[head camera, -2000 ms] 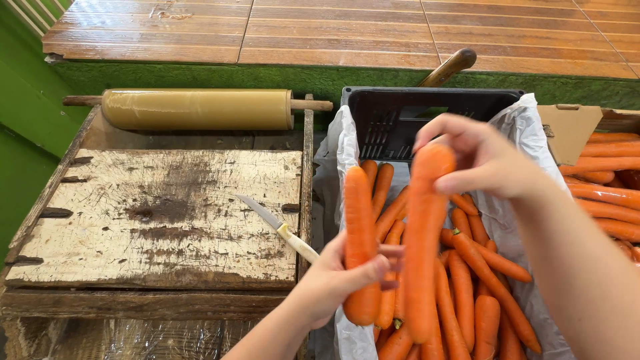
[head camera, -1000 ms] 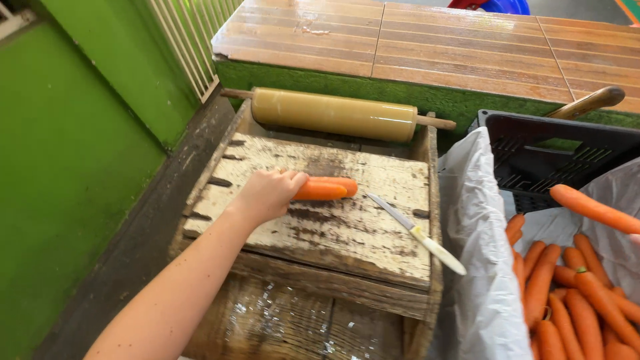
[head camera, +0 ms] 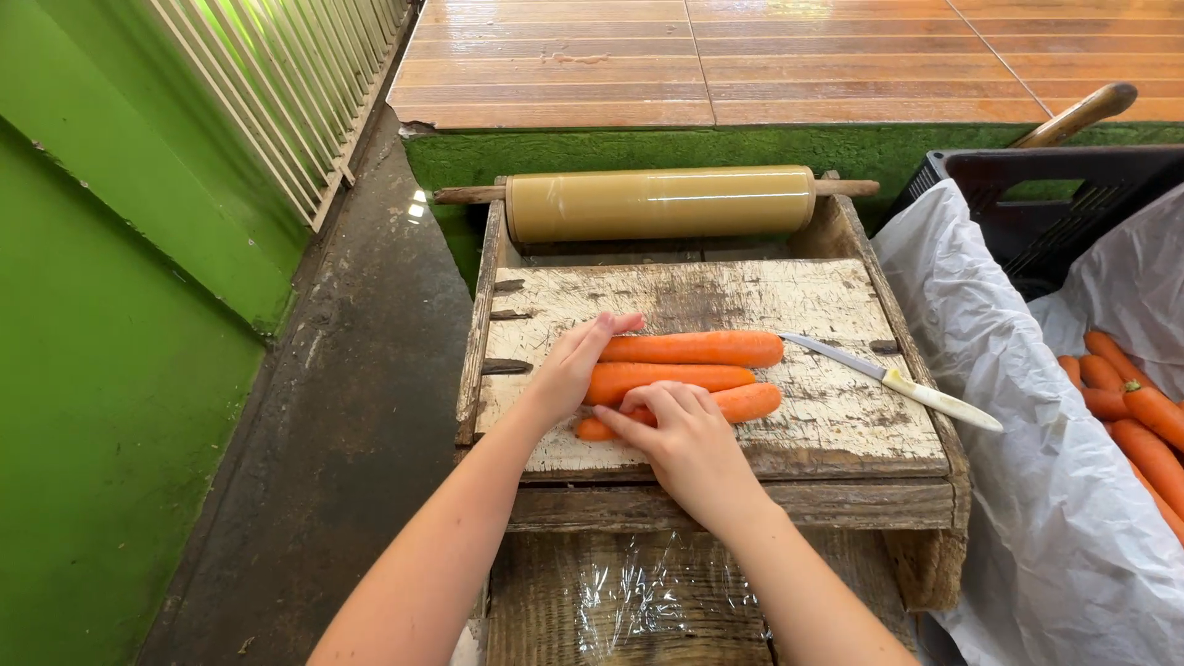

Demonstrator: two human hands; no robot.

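Three carrots lie side by side on a worn, white-painted wooden board. My left hand rests at the left ends of the upper carrot and the middle carrot. My right hand covers part of the lower carrot, its fingers bent over it. A small knife with a pale handle lies at the board's right side, its tip close to the upper carrot. Behind the board, a roll of clear plastic film sits on a wooden rod across the box sides.
To the right stands a black plastic crate lined with white sheeting, holding several carrots. A wooden handle rises behind it. A tiled counter runs along the back; a green wall is at left.
Both hands held carrots over the crate two seconds ago; now both are at the board. Three carrots lie there, where none lay at first. The view has swung left.
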